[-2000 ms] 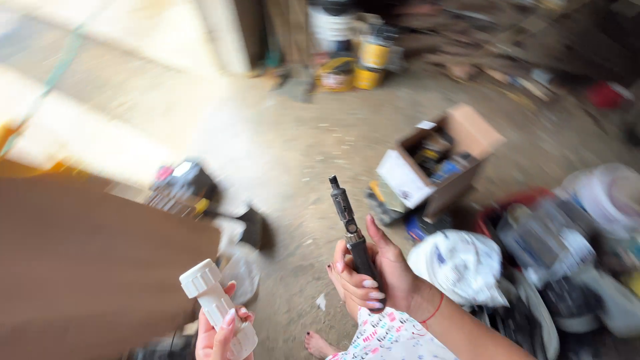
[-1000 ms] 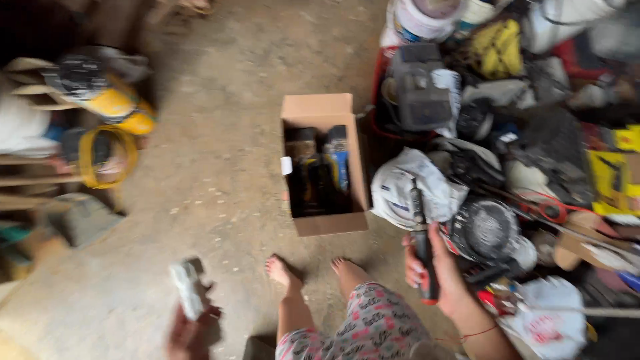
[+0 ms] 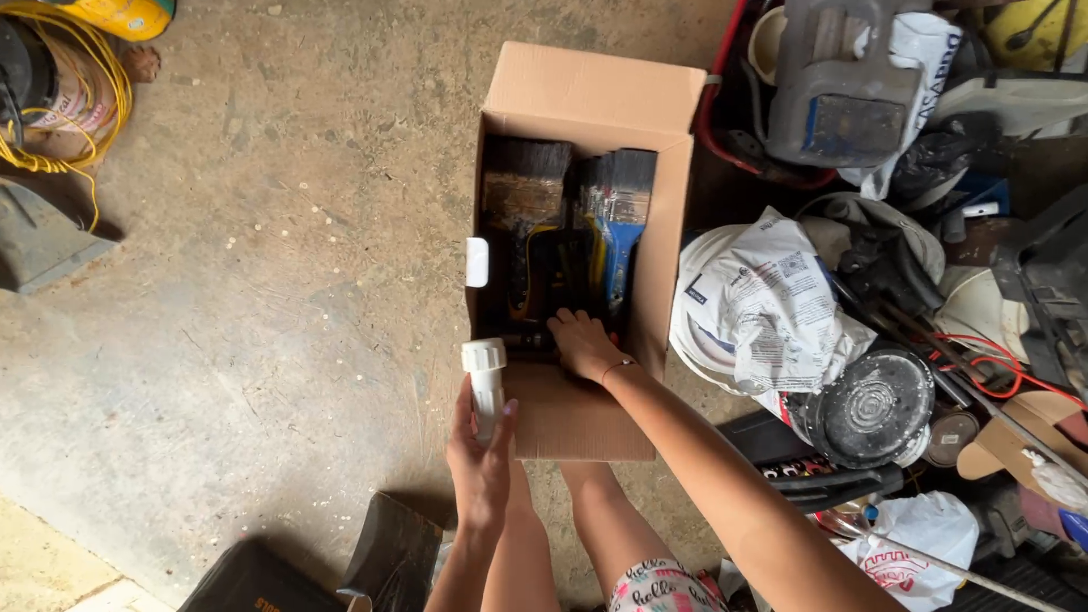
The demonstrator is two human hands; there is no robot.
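Note:
My left hand (image 3: 483, 463) holds a white plastic pipe fitting (image 3: 486, 382) upright, beside the near left corner of an open cardboard box (image 3: 586, 416). Inside the box lie a wide paintbrush with a black and yellow handle (image 3: 525, 191) and, at its right, blue-handled paintbrushes (image 3: 625, 225), bristles pointing away from me. My right hand (image 3: 586, 344) reaches into the near end of the box, its fingers over dark items. What those fingers touch is hidden, and the dark-handled tool seen earlier cannot be made out clearly.
Right of the box are a bucket with a white plastic bag (image 3: 782, 297), a black round lid (image 3: 871, 408) and a grey plastic case (image 3: 841, 93) in a red tub. At the left stand a bucket with a coiled yellow cord (image 3: 93, 110) and a dustpan-like scoop (image 3: 42, 238).
My right hand, which held a dark-handled tool upright near the box, has moved left and down into the box. My left hand still holds the white fitting and is now by the box.

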